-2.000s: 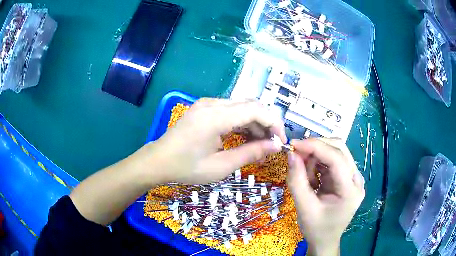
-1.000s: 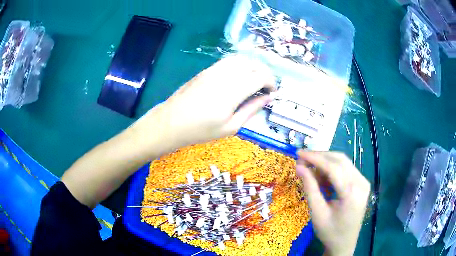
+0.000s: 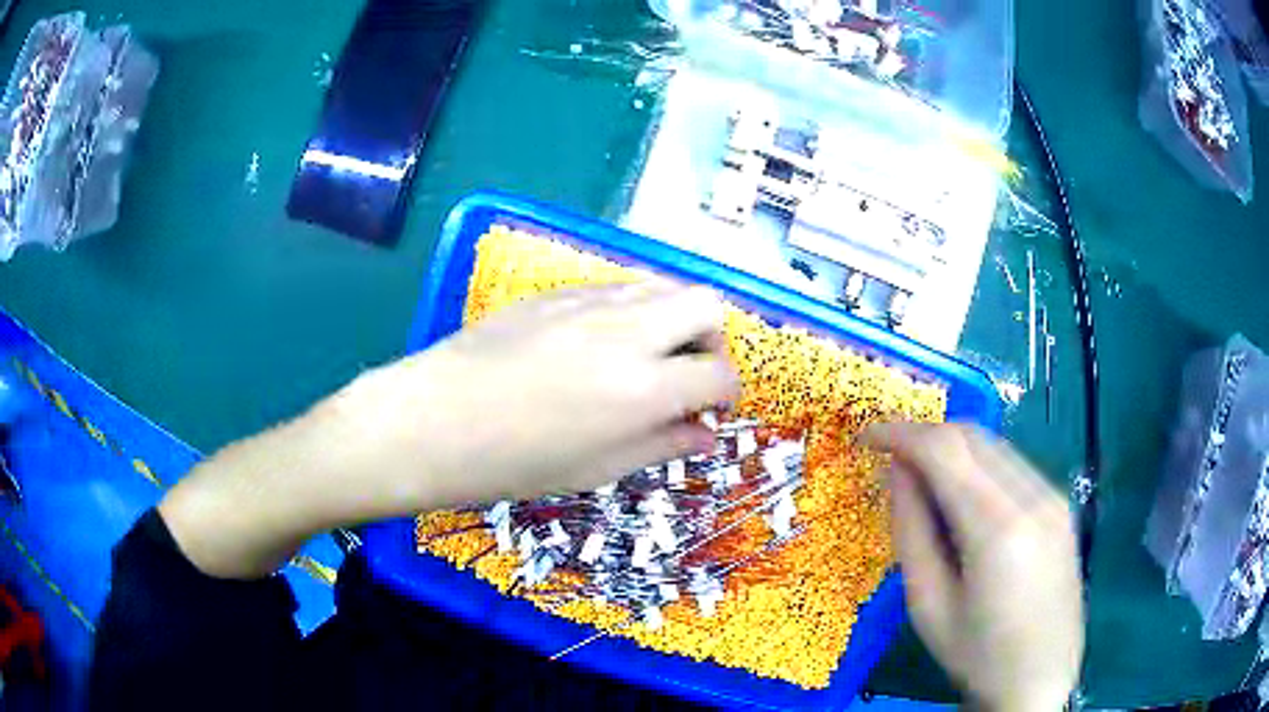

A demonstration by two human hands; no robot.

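Observation:
The blue tray (image 3: 557, 223) is full of orange-yellow small parts (image 3: 779, 633). A heap of wire leads with white ends (image 3: 654, 536) lies on them. My left hand (image 3: 571, 390) is over the upper left edge of the heap, thumb and fingertips at the white ends; whether they grip a lead cannot be seen. My right hand (image 3: 988, 556) is at the tray's right side, fingertips close together at the orange parts; anything between them is too small to tell. The white fixture (image 3: 863, 230) with metal blocks stands beyond the tray, touched by neither hand.
A clear box of leads (image 3: 960, 56) stands behind the fixture. A black phone-like rectangle (image 3: 376, 125) lies upper left. Clear side boxes stand at far left (image 3: 84, 139) and right (image 3: 1211, 487). A black cable (image 3: 1079, 306) and thin sticks (image 3: 1033, 313) lie right of the fixture.
My left hand has moved from the fixture down to the lead heap. My right hand has moved from the tray's back edge to the orange parts. The view has shifted, showing more of the tray.

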